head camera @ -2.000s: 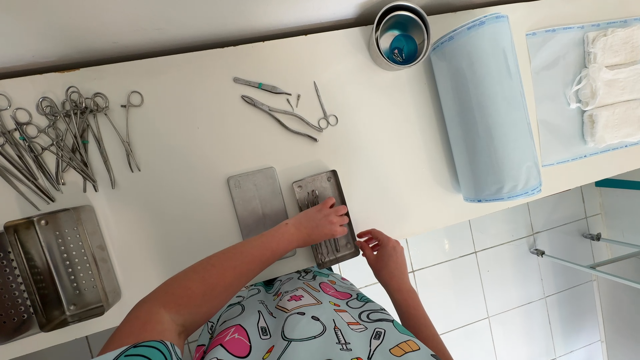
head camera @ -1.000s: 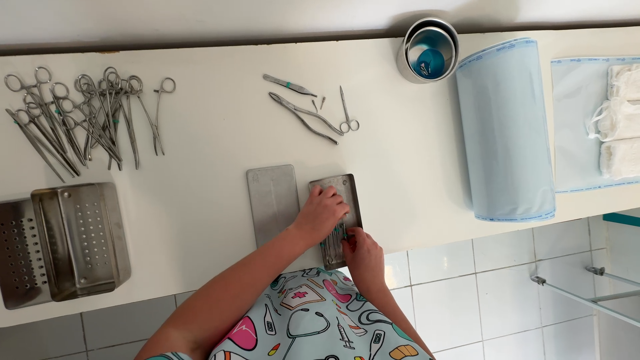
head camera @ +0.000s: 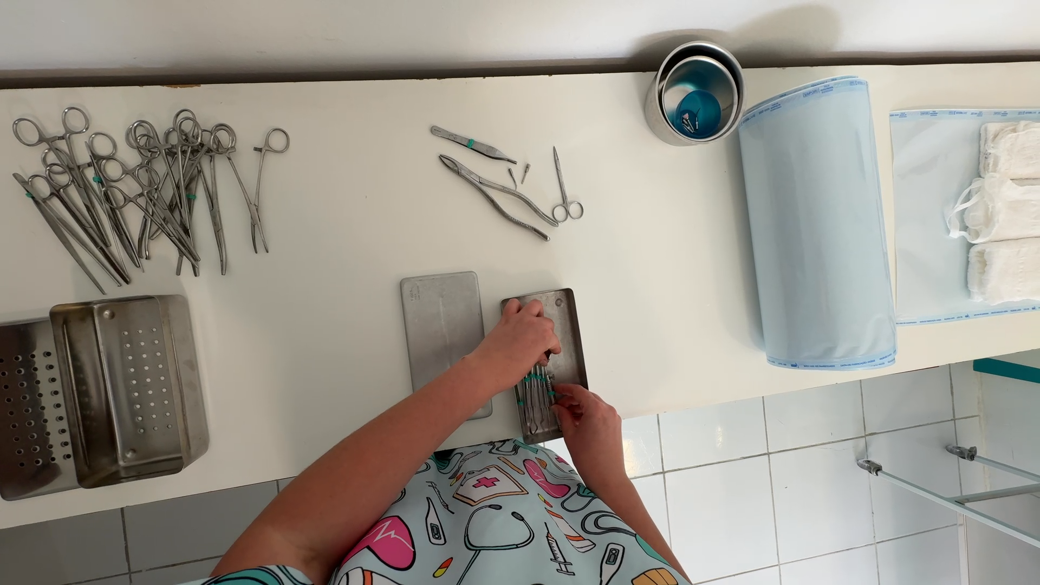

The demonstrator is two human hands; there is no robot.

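A shallow metal instrument tray (head camera: 573,325) lies near the front edge of the counter, holding several slim metal instruments (head camera: 534,402) with green bands, side by side. Over its upper left part, my left hand (head camera: 520,341) bends its fingers at the instruments' upper ends. My right hand (head camera: 589,418) reaches over the tray's right wall, fingertips at the instruments. Fingers hide whether either hand grips one. Left of the tray lies a flat metal lid (head camera: 443,325), partly under my left forearm. Farther back are extraction forceps (head camera: 496,195), tweezers (head camera: 471,145), small scissors (head camera: 560,187) and two tiny metal pieces (head camera: 518,175).
Several ring-handled clamps and scissors (head camera: 162,187) lie at the left, above a perforated metal box (head camera: 195,382). Nested metal cups (head camera: 654,101) with blue liquid stand at the back. A sterilization pouch roll (head camera: 821,227) and white gauze bundles (head camera: 1007,207) on a pouch sheet (head camera: 926,227) are at the right.
My right hand, beside the tray's right edge two seconds ago, has moved in to the instruments. My left hand stays over the tray. The view has shifted somewhat.
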